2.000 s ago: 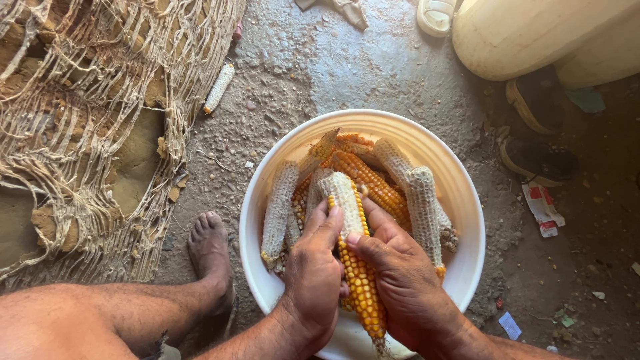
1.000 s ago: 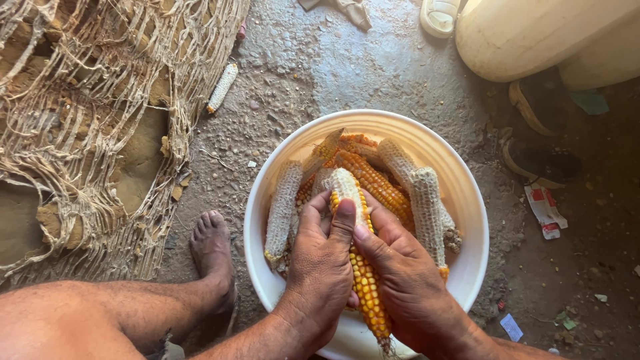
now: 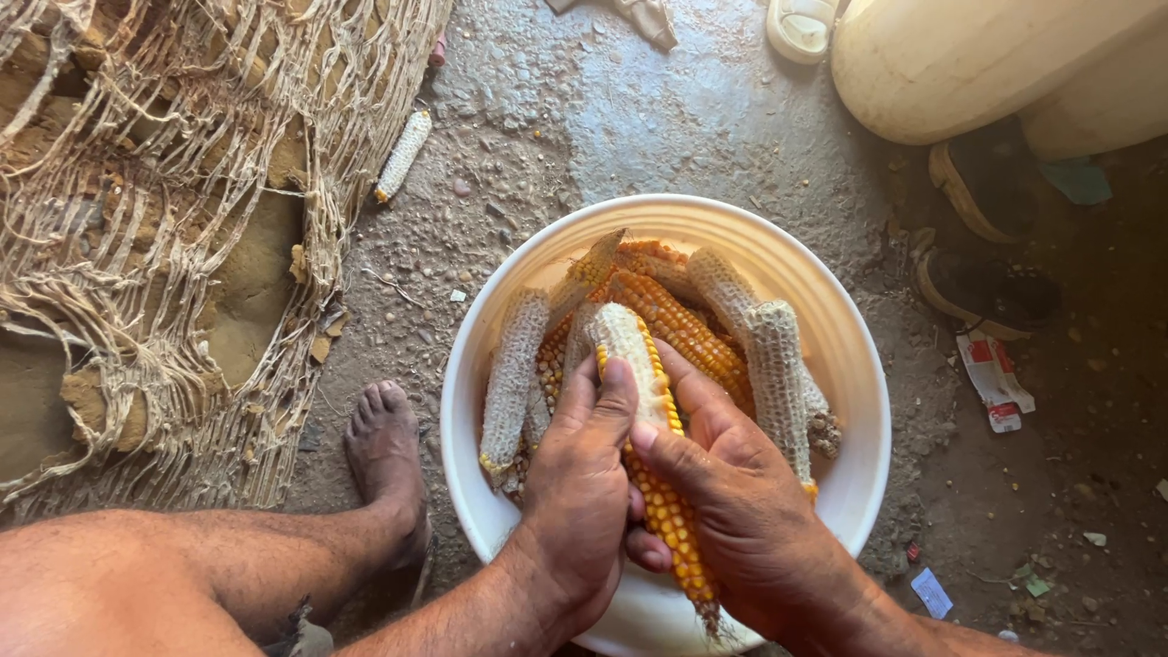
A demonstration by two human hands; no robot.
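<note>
A partly shelled corn cob (image 3: 671, 516) is held over a white plastic tub (image 3: 871, 383), its upper part bare and its lower part still covered in yellow kernels. My left hand (image 3: 584, 484) grips it from the left, thumb near the bare part. From the right, my right hand (image 3: 739, 493) holds the same cob, thumb pressed at the edge of the kernels. Inside the tub lie several bare cobs, among them one at the left (image 3: 517, 379) and one at the right (image 3: 777, 392), and an orange-kernelled cob (image 3: 680, 324) behind my fingers. My hands hide part of the tub.
Frayed woven matting (image 3: 182, 228) covers the left side. A bare cob (image 3: 403, 155) lies on the rough ground beside it. A bare foot (image 3: 383, 447) rests left of the tub. Large cream containers (image 3: 967, 64), dark shoes (image 3: 985, 283) and a torn packet (image 3: 995, 379) are at the right.
The bare patch on the held cob reaches farther down than in the earlier frames. Both hands have stayed on the cob, with small shifts of the thumbs.
</note>
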